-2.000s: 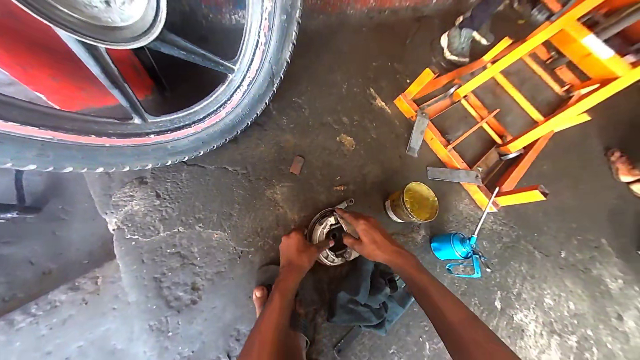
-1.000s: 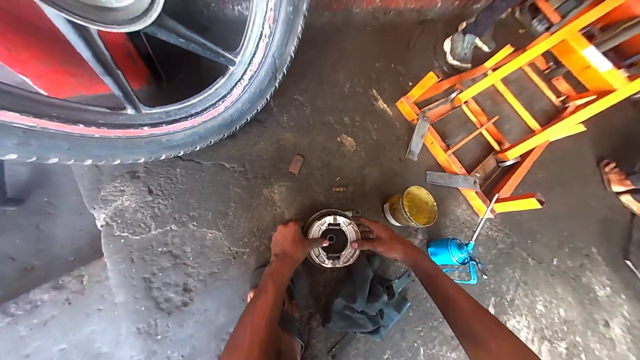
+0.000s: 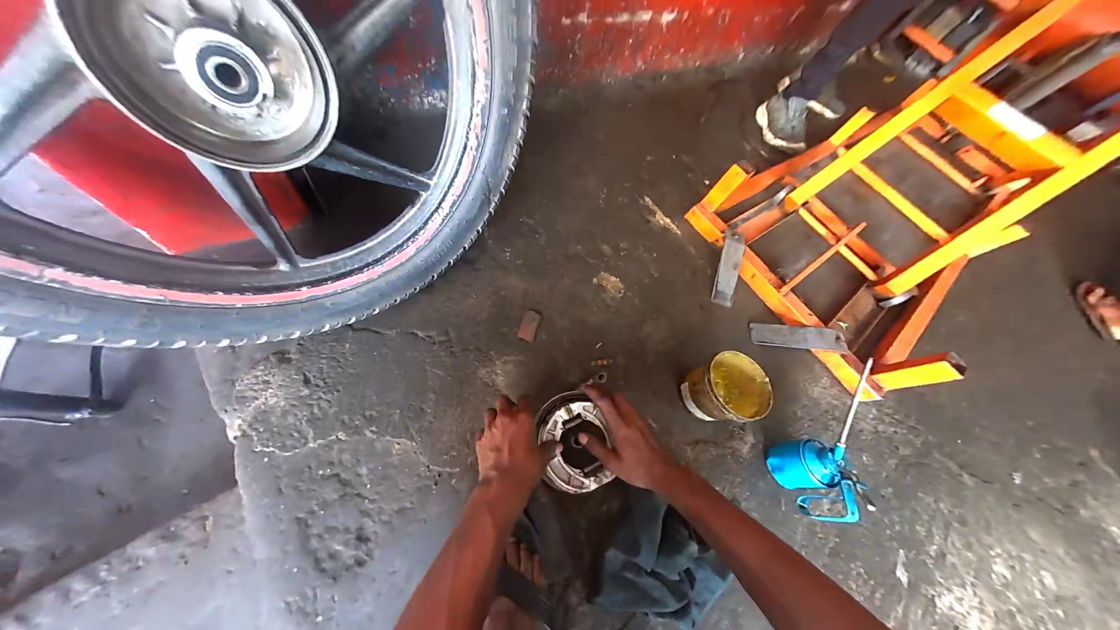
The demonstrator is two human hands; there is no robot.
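Note:
A round metal drum brake plate with brake shoes (image 3: 573, 477) is between my hands, low in the middle of the view. My left hand (image 3: 512, 444) grips its left side, the thumb reaching over the shoes. My right hand (image 3: 634, 442) grips the upper right rim, its thumb near the dark centre. Just above the plate lies a small metal part (image 3: 598, 378). Right of my hands stands an open tin of yellow grease (image 3: 739, 385). A blue oil can (image 3: 803, 464) with a long spout is farther right. A dark cloth (image 3: 656, 564) lies below my right hand.
A large spoked wheel with a tyre (image 3: 490, 175) fills the upper left. An orange metal stand (image 3: 779, 293) is at the upper right, with a person's shoe (image 3: 785, 118) beside it. Another foot (image 3: 1098, 308) shows at the right edge. A small brown block (image 3: 528, 325) lies on the floor.
Both hands have shifted their hold around the brake plate; two seconds ago they covered more of its top. My left hand now sits at its left edge with the fingers spread.

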